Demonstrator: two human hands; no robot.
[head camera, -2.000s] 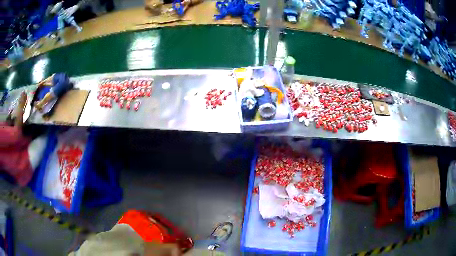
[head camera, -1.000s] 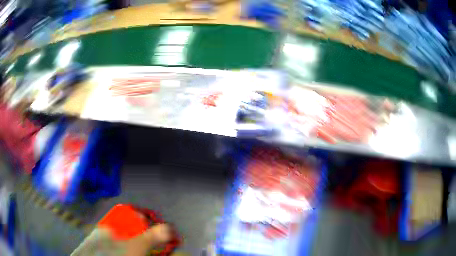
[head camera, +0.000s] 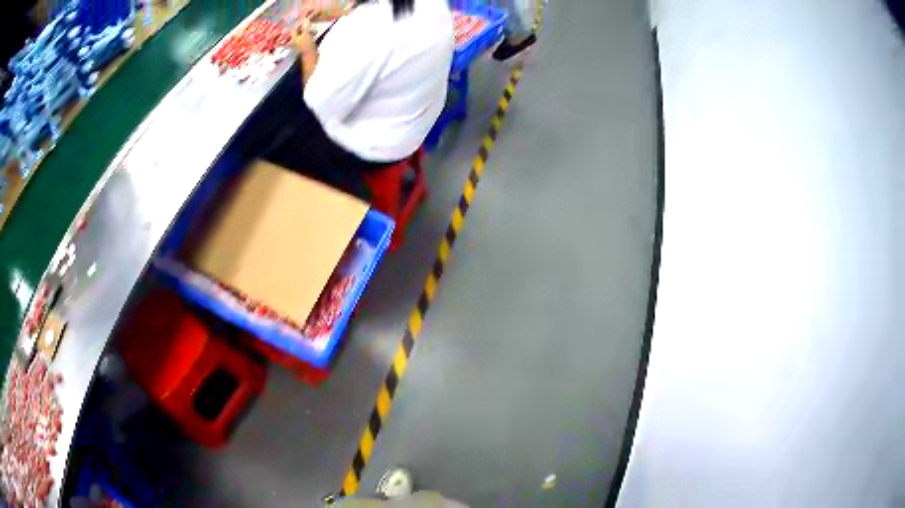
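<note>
Neither of my hands is in the picture. Nearest in front of me is a red plastic stool (head camera: 198, 372) beside the metal worktable (head camera: 124, 233). Past it stands a blue tote (head camera: 316, 349) with small red-and-white parts (head camera: 332, 303) in it and a flat brown cardboard sheet (head camera: 280, 238) lying over much of them. On the table at the lower left lies a pile of red-and-white figure parts (head camera: 30, 427), cut off by the picture's edge. A shoe (head camera: 395, 483) shows at the bottom edge.
A person in a white top (head camera: 387, 79) sits on a red stool (head camera: 402, 193) at the table's far end, by more red parts (head camera: 253, 43). Yellow-black tape (head camera: 434, 278) runs along the grey floor. A white wall (head camera: 774, 258) stands right. The green conveyor (head camera: 60, 198) is left.
The view has swung far to the right, from the table front to the aisle. The parts bin has left the picture, and a hand seen near the orange-red stool is no longer in view.
</note>
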